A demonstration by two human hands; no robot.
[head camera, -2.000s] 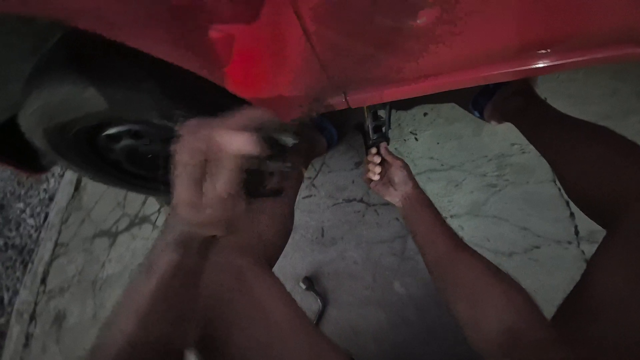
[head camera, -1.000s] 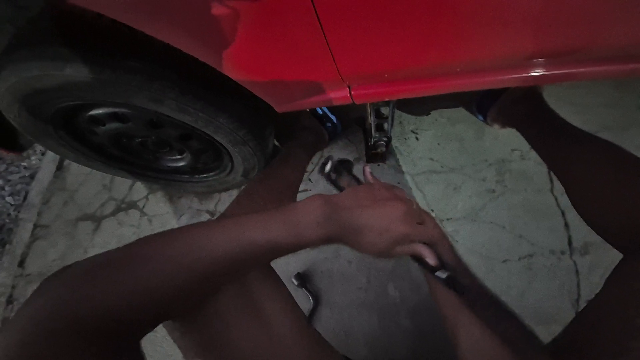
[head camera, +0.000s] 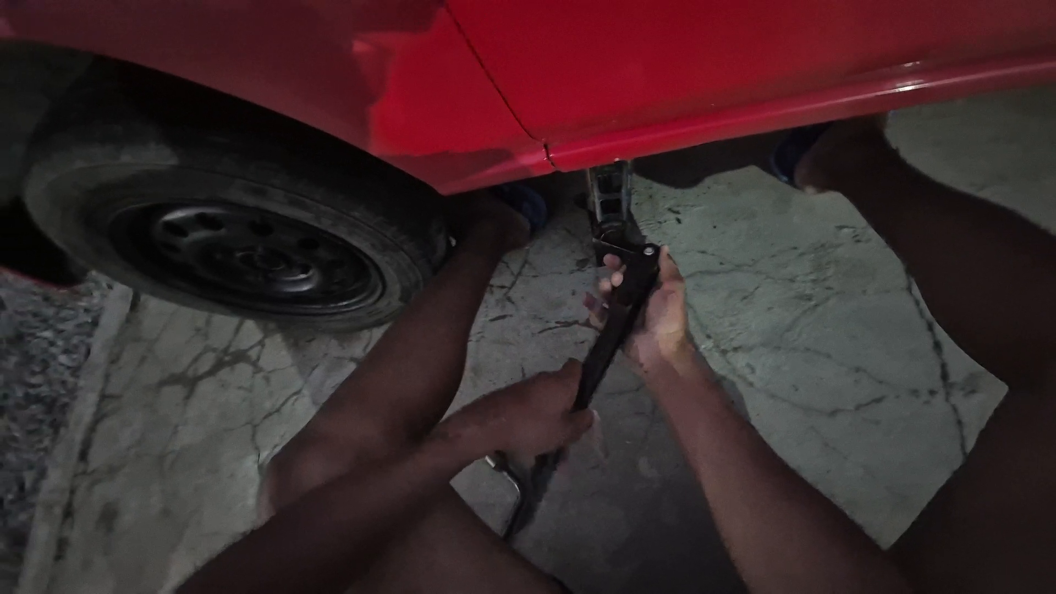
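My left hand (head camera: 544,412) grips the lower part of a long dark metal bar (head camera: 606,342), which slants up to the right. My right hand (head camera: 660,313) is curled around the bar's upper end, just below a round pivot. That end meets the base of a metal car jack (head camera: 610,198), which stands under the sill of a red car (head camera: 701,74); their exact join is hidden. A bent metal rod tool (head camera: 516,487) lies on the concrete beside my left hand, partly covered by it.
A black tire on a dark steel wheel (head camera: 256,256) is at the left. My bare legs frame the work, with blue footwear (head camera: 796,153) near the car's underside. Cracked concrete (head camera: 792,330) spreads around the jack, and gravel (head camera: 37,396) borders it at far left.
The dark bar, held across my right forearm by my left hand a second ago, now reaches the jack. My right hand, mostly hidden then, now shows around its upper end.
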